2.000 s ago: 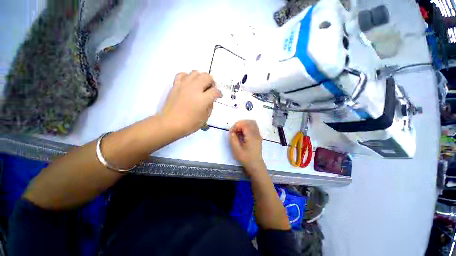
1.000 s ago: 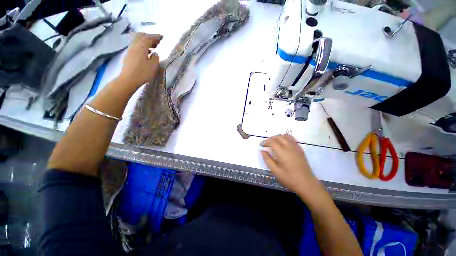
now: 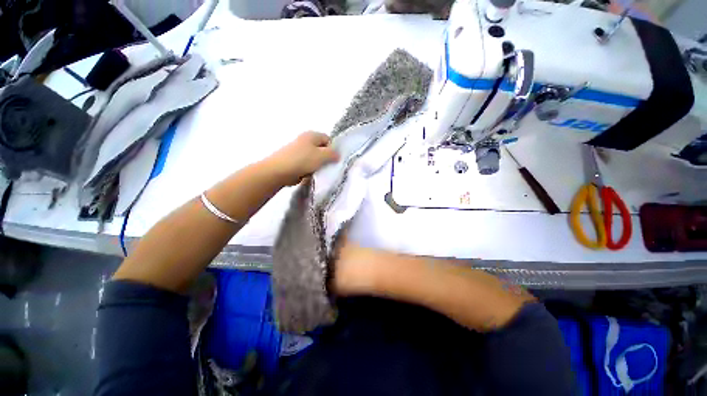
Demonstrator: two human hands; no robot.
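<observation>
A curved grey-brown fuzzy strip (image 3: 301,267) with a pale backing lies slanted left of the needle area, its lower end hanging over the table's front edge. My left hand (image 3: 314,155) grips it near its middle, fingers closed on the edge. My right hand (image 3: 350,267) is at the strip's lower part by the table edge; its fingers are blurred and mostly hidden behind the strip, so its grip cannot be told. The white sewing machine (image 3: 589,85) stands right of the strip, with nothing under its presser foot (image 3: 457,144).
Pale and grey cut pieces (image 3: 139,116) lie at the table's left. An awl-like tool (image 3: 539,190), scissors with yellow and red handles (image 3: 601,216) and a dark red case (image 3: 673,227) lie right of the needle area. Blue bags (image 3: 246,317) are below the table.
My left hand has moved right and taken hold of the strip, which has shifted right and toward me. My right hand has moved left from near the needle plate to the strip's lower part.
</observation>
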